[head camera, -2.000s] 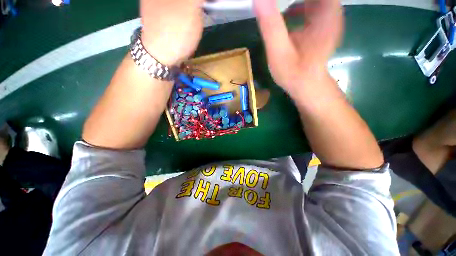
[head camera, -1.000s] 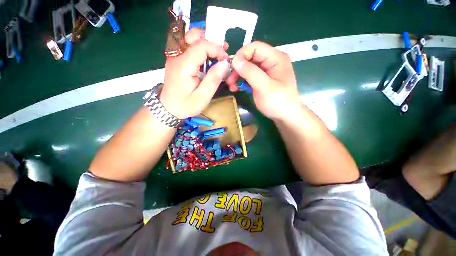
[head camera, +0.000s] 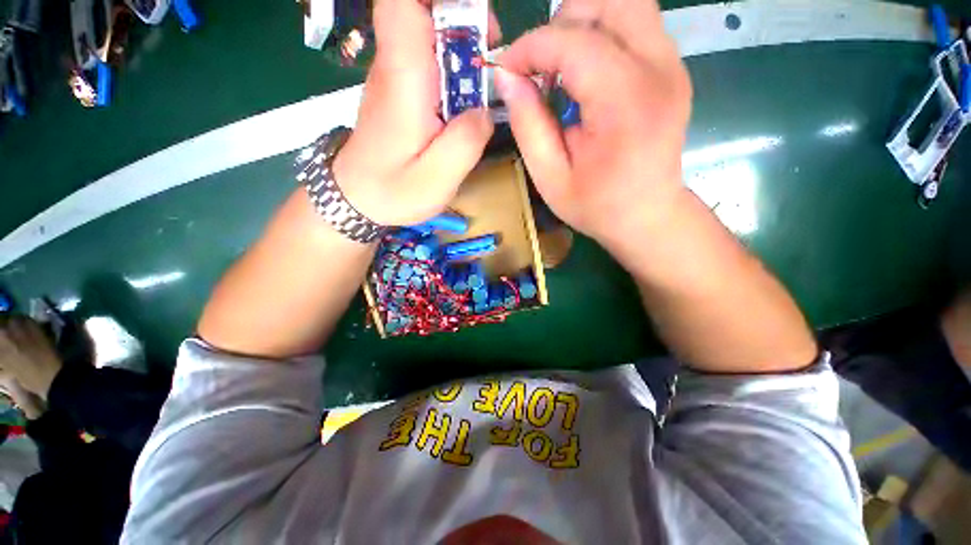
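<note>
My left hand (head camera: 410, 138), with a metal watch at the wrist, grips a white plastic housing (head camera: 460, 15) at the top centre. A dark blue circuit board (head camera: 464, 72) shows in the housing. My right hand (head camera: 607, 117) pinches a thin red lead (head camera: 488, 64) between thumb and finger at the board's right edge. A bit of a blue cylinder (head camera: 572, 111) shows behind my right fingers. The top of the housing is cut off by the frame. Below my hands, a shallow tan box (head camera: 536, 240) holds blue cylinders (head camera: 470, 247) and tangled red leads (head camera: 426, 303).
A pale metal strip (head camera: 192, 179) curves across the green surface beyond the box. A white housing (head camera: 921, 133) lies far right; more units with blue cylinders (head camera: 103, 83) lie top left. A tan oval piece (head camera: 556, 245) is beside the box. Another person's hand (head camera: 27, 357) is at left.
The housing has been turned so its board shows, and it is higher in the view. My right hand has moved up and right. The box sits slightly higher in the view.
</note>
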